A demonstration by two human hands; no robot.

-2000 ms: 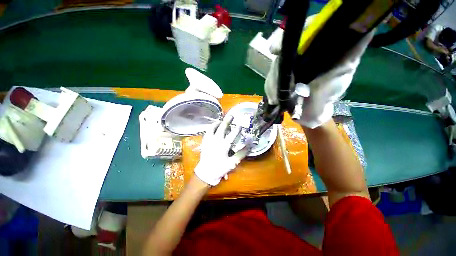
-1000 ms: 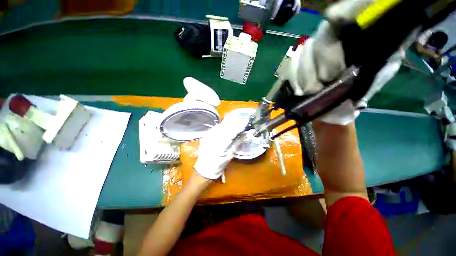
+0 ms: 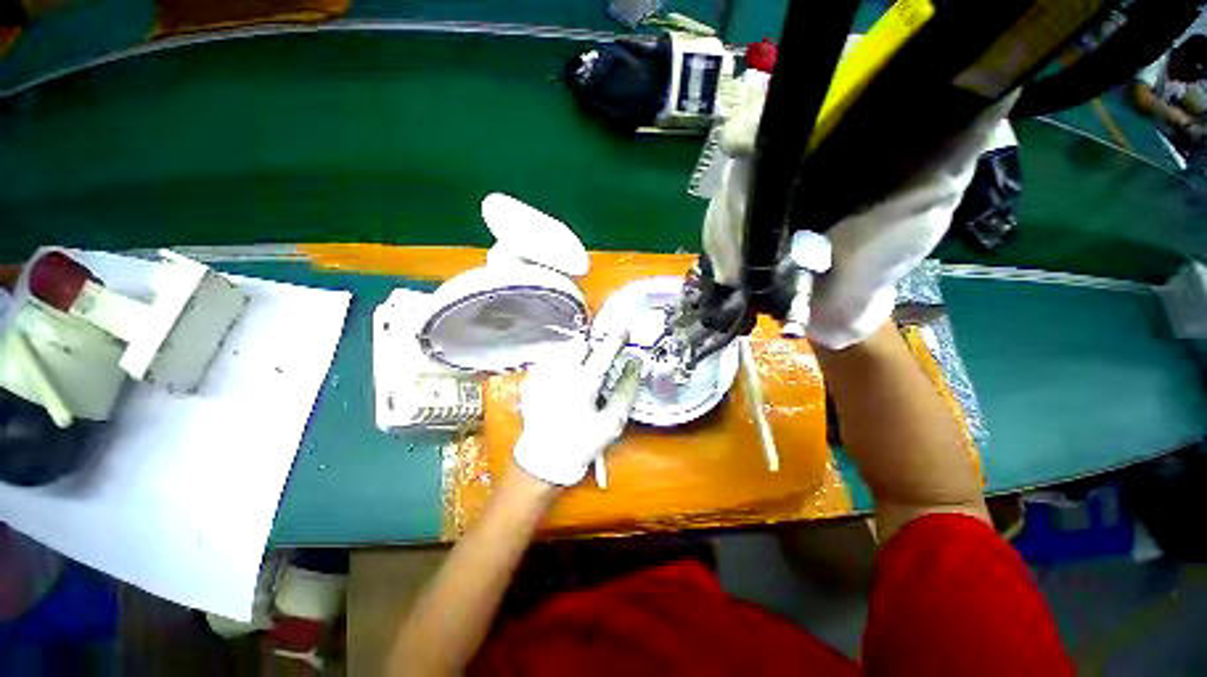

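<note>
A white housing assembly [image 3: 510,318] lies on an orange pad [image 3: 635,470], with its oval lid, an open grey-lined ring and a slotted box-shaped base at the left. A round white housing [image 3: 684,397] sits at the pad's middle. My gloved left hand [image 3: 569,407] rests on its left edge, fingers near the screwdriver nose, holding the assembly. My gloved right hand [image 3: 900,225] grips the black power screwdriver [image 3: 860,146] with a yellow band. Its metal tip is at the inside of the round housing; the exact contact is hidden.
Another unit with a red cap [image 3: 60,280] lies on white paper [image 3: 245,463] at the left. Beyond the bench edge, the green conveyor [image 3: 331,146] carries white and black units [image 3: 662,86]. A shiny bag [image 3: 942,351] lies beside my right forearm. A person's arm shows far right.
The screwdriver has swung from a slanted pose to a steeper one, with my right hand lower. My left hand stays at the housing with its fingers shifted. Units on the conveyor have moved right.
</note>
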